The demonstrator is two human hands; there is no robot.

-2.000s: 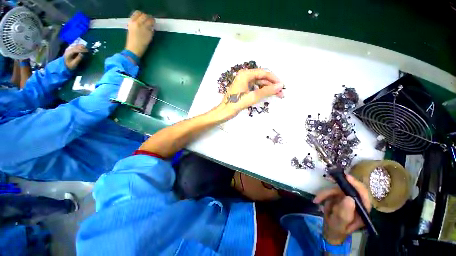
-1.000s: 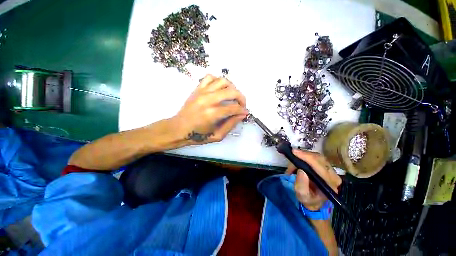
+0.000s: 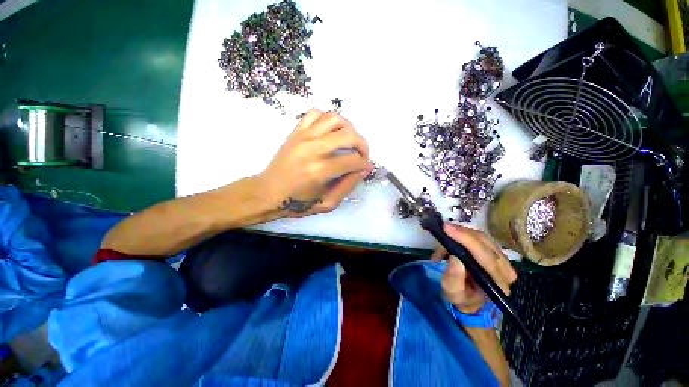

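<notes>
My left hand [image 3: 321,162] is over the white sheet [image 3: 378,45], its fingertips pinched on a tiny component [image 3: 372,174] that they mostly hide. My right hand [image 3: 476,264] holds the black handle of the soldering iron [image 3: 461,253]. The iron's metal tip points up and left and ends close to my left fingertips; whether it touches the component I cannot tell. A heap of greenish-brown components [image 3: 268,54] lies at the upper left of the sheet. A looser pile of silvery, dark parts [image 3: 462,143] lies to the right.
The solder reel [image 3: 49,136] stands on the green mat [image 3: 113,45] at left, its wire running right. The round tan tub [image 3: 502,219] with small light parts is right of the pile. Behind it are the fan's wire grille [image 3: 570,121], a pale tube [image 3: 623,261] and a yellowish square [image 3: 668,272].
Since two seconds ago the view has turned, and my left hand and the iron have come together over the sheet. In the last second both hands stay nearly in place.
</notes>
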